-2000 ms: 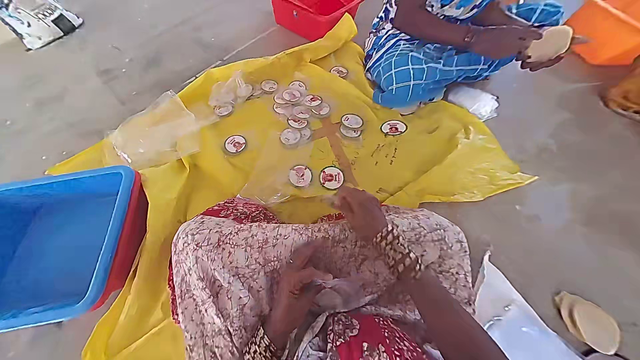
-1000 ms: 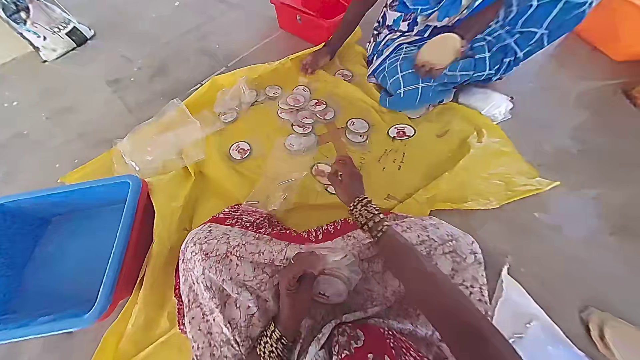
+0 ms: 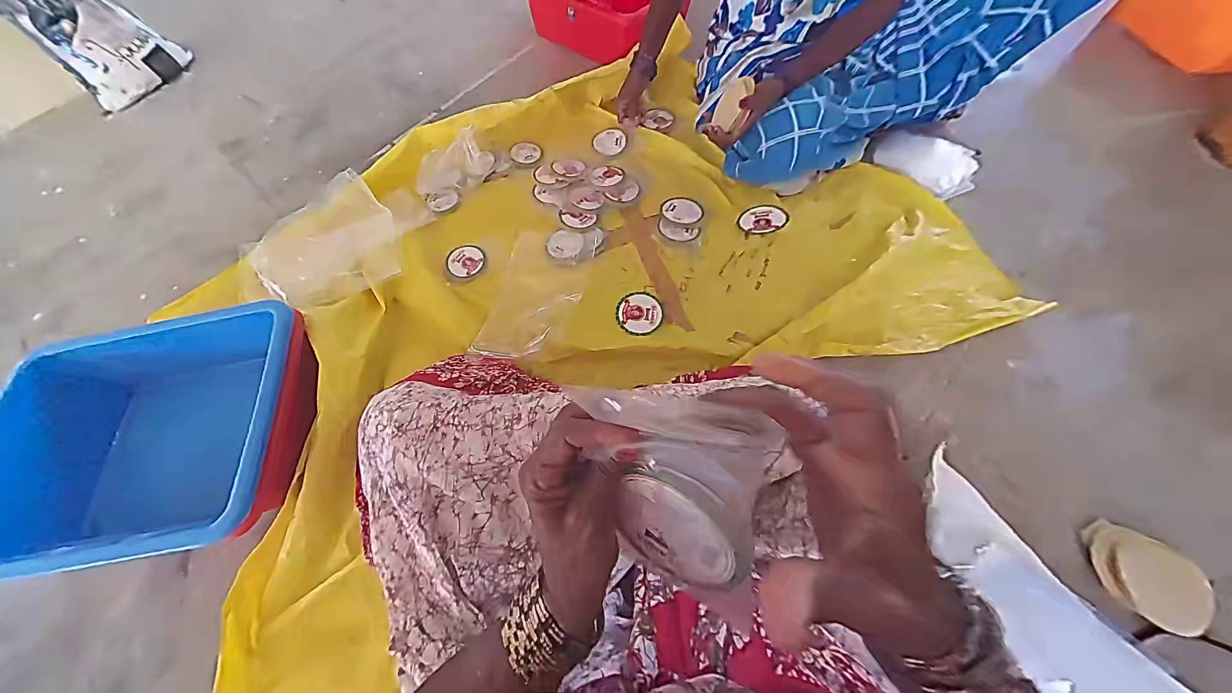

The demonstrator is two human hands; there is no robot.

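My left hand [image 3: 575, 481] grips the left edge of a clear plastic bag [image 3: 707, 433] above my lap. Inside the bag lies a round, flat item with a printed round label [image 3: 674, 527]. My right hand [image 3: 847, 481], blurred, is at the bag's right side with its fingers spread; whether it pinches the film cannot be told. Beyond my knees, a yellow sheet [image 3: 433, 327] bears several round printed labels [image 3: 587, 197], partly piled up, and one single label [image 3: 639, 314] nearer me. An unfilled clear bag [image 3: 529, 298] lies left of that label.
A blue plastic tub [image 3: 183, 433] in a red one stands at the left. More clear bags [image 3: 327, 241] lie on the sheet. Opposite, a co-worker's hand [image 3: 632, 91] reaches to the labels. A red crate [image 3: 587, 24] is behind. Flat round discs [image 3: 1155, 582] lie at the right.
My right hand reached to the two near labels, then came back to the bag; one label remains there. The bag has been raised from my lap. The co-worker's hand has come over the sheet.
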